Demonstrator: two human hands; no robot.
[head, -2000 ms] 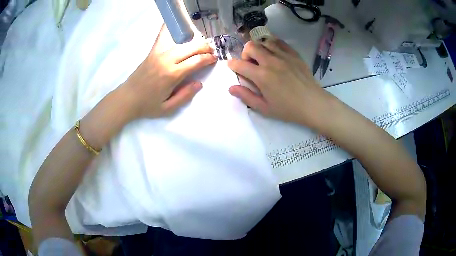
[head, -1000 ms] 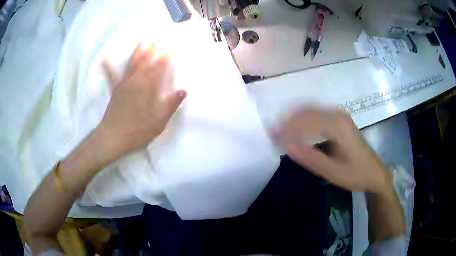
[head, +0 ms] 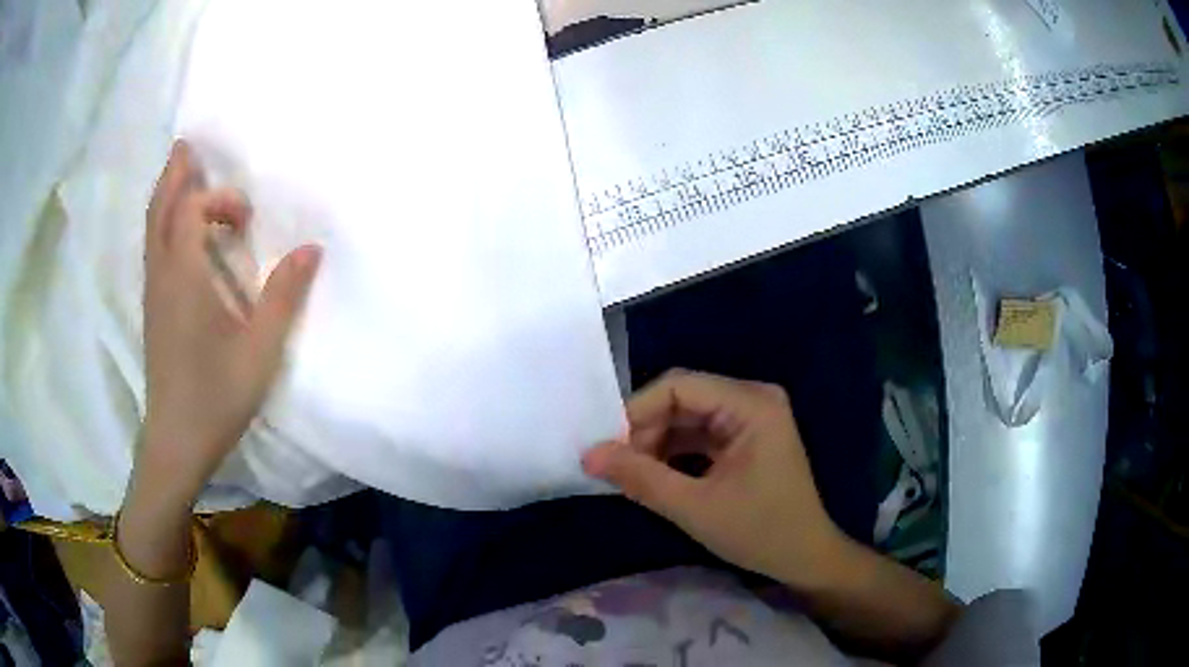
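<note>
The white fabric piece (head: 430, 261) covers the left and middle of the table and hangs over the front edge. My right hand (head: 717, 463) pinches its lower right corner between thumb and fingers, beyond the table edge. My left hand (head: 222, 300) lies on the cloth at the left, with a small fold by its bent fingers; whether it grips the cloth is not clear. The cloth's straight right edge runs from the top down to my right hand. The needle and presser foot are out of view.
A printed ruler tape (head: 808, 150) runs along the white table (head: 730, 78). A dark slot shows at the top. Below right, a white strip with a tan tag (head: 1026, 323) lies on a pale surface. White scraps (head: 274, 632) are at lower left. A dark gap lies below the table edge.
The view has tilted down, and the machine and snips have left it. My right hand has come to the cloth's corner and taken hold. My left hand has moved left over the cloth.
</note>
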